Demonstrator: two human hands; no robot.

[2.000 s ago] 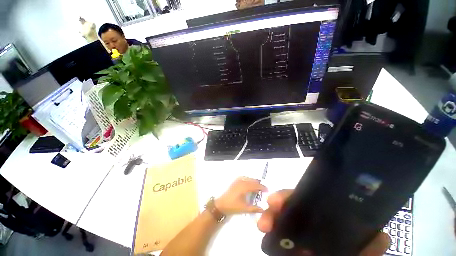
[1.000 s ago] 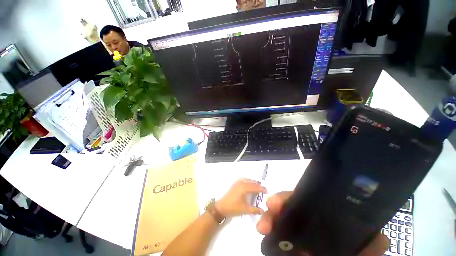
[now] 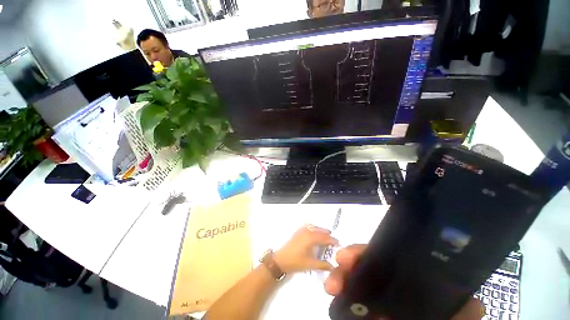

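Note:
My right hand (image 3: pixel 344 269) holds a black smartphone (image 3: pixel 437 244) upright at the right, close to the camera. Its dark screen shows a small picture in the middle; most of the hand is hidden behind it. My left hand (image 3: pixel 306 250), with a watch on the wrist, rests over white paper on the desk. Its thumb and fingers curve around a small white item with dark print (image 3: pixel 327 252), held between them; the print is too blurred to read. A pen (image 3: pixel 337 219) lies just beyond the fingers.
A tan "Capable" cover (image 3: pixel 215 256) lies left of my left arm, with a blue tape dispenser (image 3: pixel 235 185) and keys (image 3: pixel 173 202) behind. Keyboard (image 3: pixel 337 181) and monitor (image 3: pixel 325 87) stand ahead. A calculator (image 3: pixel 503 290) is partly behind the phone; a blue bottle (image 3: pixel 556 162) is right. Two people sit beyond.
The view has shifted slightly, so the desk things sit a little further right and lower. A second person's face now shows above the monitor. Both hands keep their hold.

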